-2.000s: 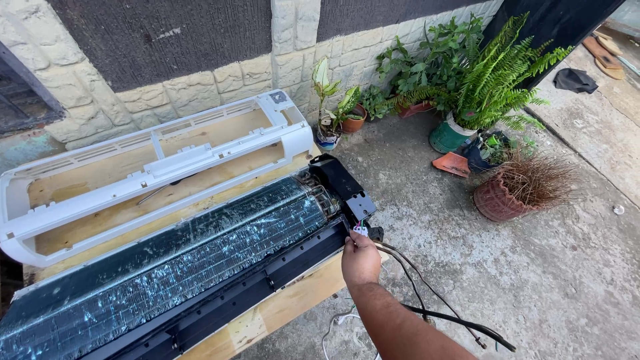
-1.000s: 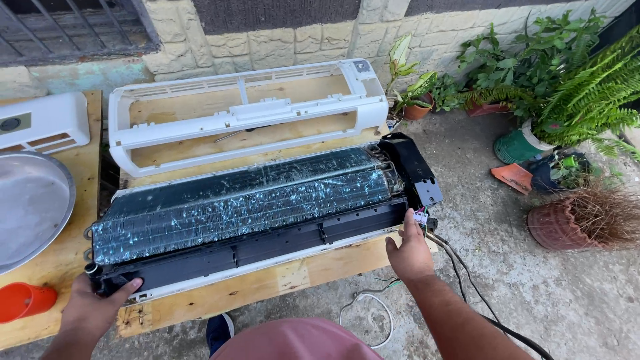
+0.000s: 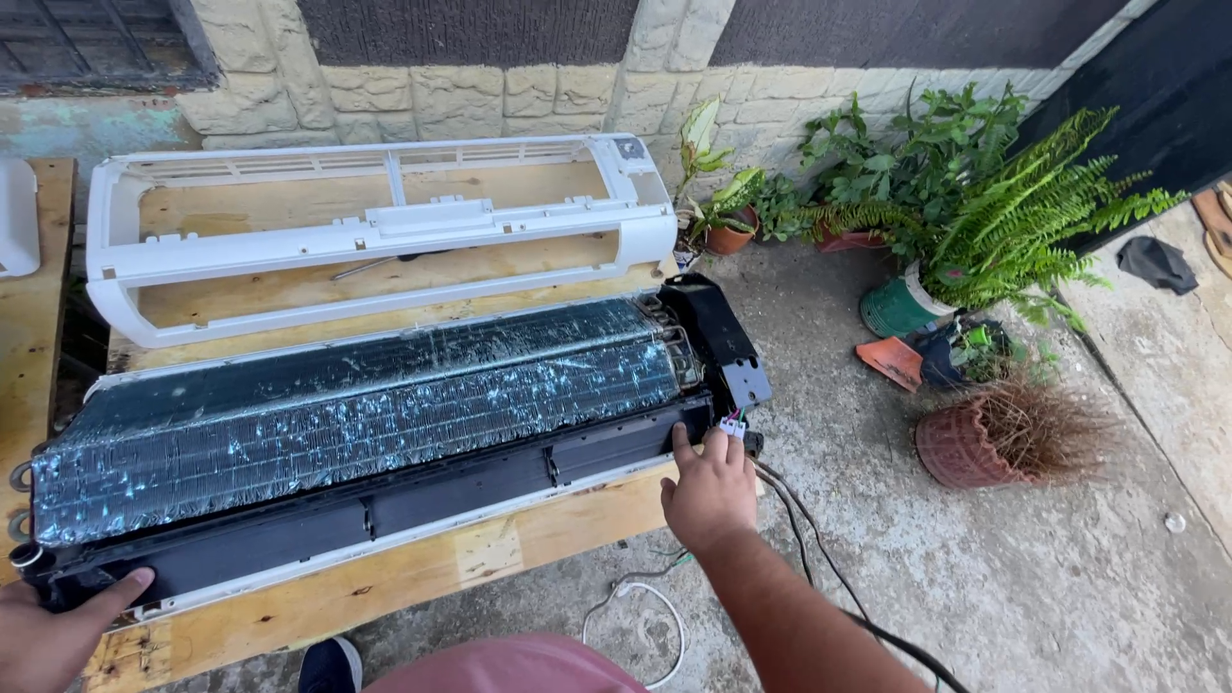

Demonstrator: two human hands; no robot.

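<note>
An air conditioner's indoor unit (image 3: 385, 414) without its cover lies on a plywood table, its finned coil (image 3: 356, 423) facing up. At the lower left, my left hand (image 3: 67, 616) holds the end of the black plastic drain trough (image 3: 433, 496), thumb on top and fingers partly out of view. My right hand (image 3: 714, 486) rests at the trough's right end, its fingertips by a small white wire connector (image 3: 732, 425). Just above that connector is the black control box with a grey metal plate (image 3: 747, 382). The white front frame (image 3: 433, 223) lies behind the unit.
A screwdriver (image 3: 364, 269) lies inside the frame. Black cables (image 3: 804, 539) run from the unit's right end to the concrete floor, where a white cord (image 3: 679, 616) is looped. Potted plants (image 3: 972, 443) stand at the right. Another white cover (image 3: 14, 217) sits on a table at the left.
My left hand, out of view two seconds ago, is now at the unit's left end, as it was one second ago. My right hand remains near the connector.
</note>
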